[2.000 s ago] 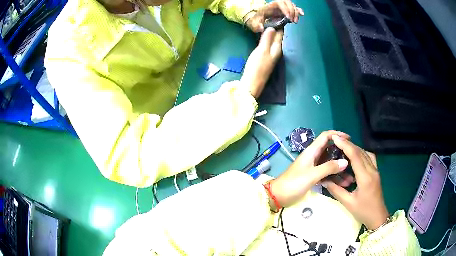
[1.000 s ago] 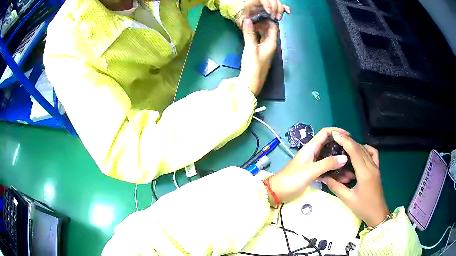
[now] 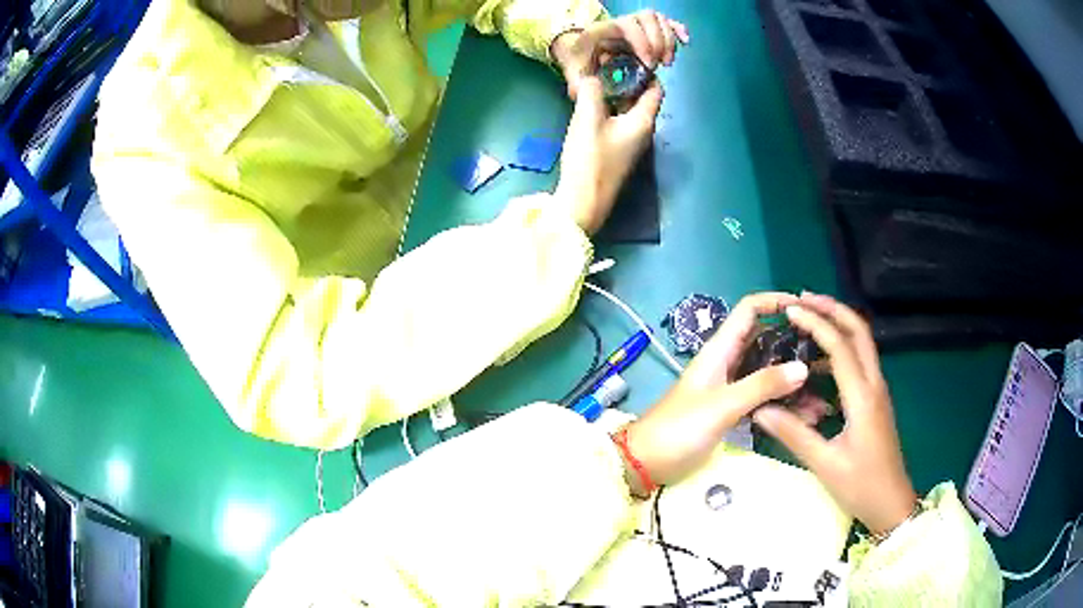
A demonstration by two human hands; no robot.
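Note:
A round black unit [image 3: 778, 347] is held between my two hands, partly hidden by the fingers. My left hand [image 3: 713, 386] comes in from the left, with a red string at the wrist, its thumb on the near side of the unit. My right hand [image 3: 846, 416] closes round the unit from the right, with fingertips at its top and the thumb below. A loose round part [image 3: 697, 323] with a pale centre lies on the green mat just left of the unit. Black leads [image 3: 677, 558] lie on a pale sheet below my hands.
A neighbour in a yellow smock [image 3: 297, 261] holds a round unit [image 3: 622, 76]. Stacked black foam trays [image 3: 938, 178] stand at the upper right. A pink-edged phone [image 3: 1013, 439] with a white cable lies at right. A blue pen [image 3: 626, 350], blue pieces [image 3: 537, 152] and cables lie at centre-left.
My hands still hold the unit, with fingers slightly shifted round it. The neighbour's unit has turned so its round face shows. The whole view has shifted slightly.

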